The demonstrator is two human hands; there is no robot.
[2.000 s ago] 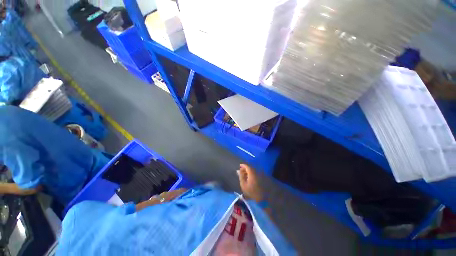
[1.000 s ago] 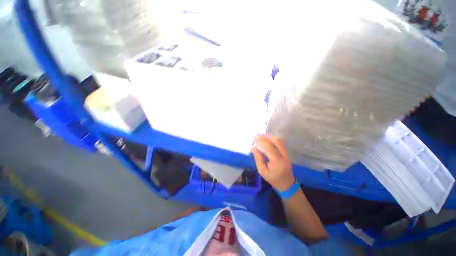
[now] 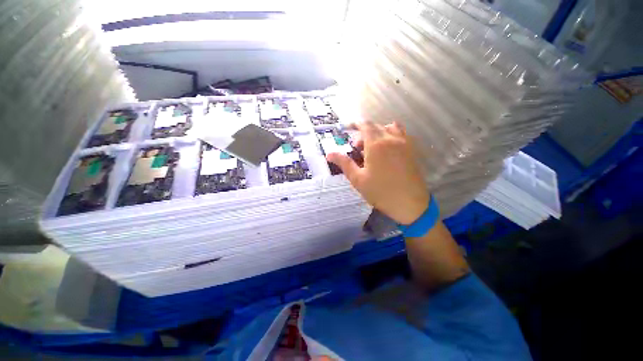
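Note:
A thick stack of white board trays (image 3: 211,225) stands in front of me. Its top tray has two rows of pockets holding dark circuit boards with silver shields and green patches. My right hand (image 3: 386,166), with a blue wrist strap (image 3: 421,217), reaches over the tray's right end. Its fingers are at the front-right board (image 3: 337,146), spread around it; whether they grip it cannot be told. A grey square plate (image 3: 254,144) lies on the boards near the middle. My left hand is not in view.
Tall translucent clear tray stacks stand at the right (image 3: 479,77) and left (image 3: 60,63) of the white stack. More white trays (image 3: 525,187) lie beyond at the right. The blue rack edge (image 3: 282,271) runs below the stack.
The view has turned from the aisle to the rack and come closer to the white trays. My right hand has moved from the stack's front edge onto the top tray's right end.

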